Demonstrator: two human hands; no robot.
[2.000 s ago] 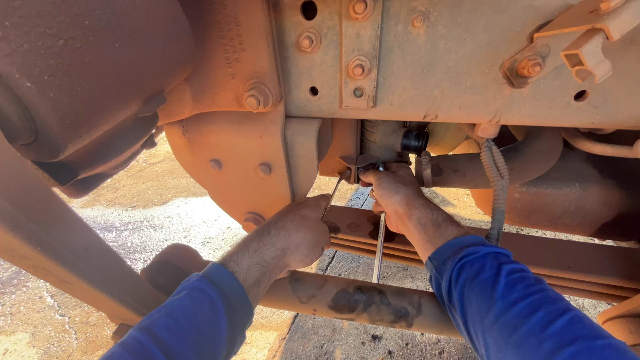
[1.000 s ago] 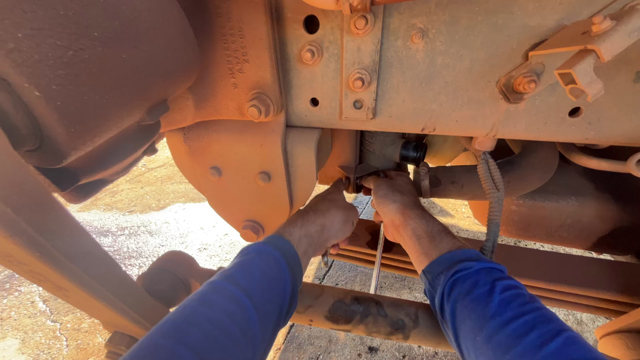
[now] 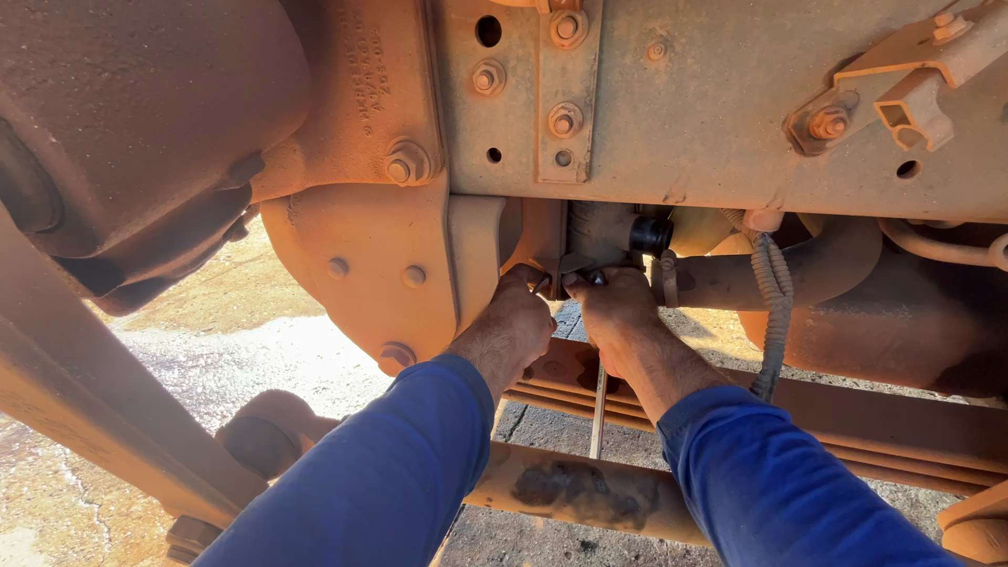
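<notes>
Under the lower edge of a dusty steel chassis rail, both hands are raised close together at a metal bracket. My left hand is curled around a small metal tool, of which only a dark curved end shows by the fingertips. My right hand is closed on a long thin metal tool; its shaft hangs down below the palm, and its upper end is mostly hidden by the fingers. Just above my right hand are a grey hose and a black cylindrical fitting.
A large rusty plate with bolts stands at the left. Leaf springs and a round bar cross below the hands. A corrugated conduit hangs at the right, near a pipe. A slanted beam lies at far left.
My left hand has moved up and right, close beside my right hand. The thin tool shaft visible below it two seconds ago is now mostly hidden.
</notes>
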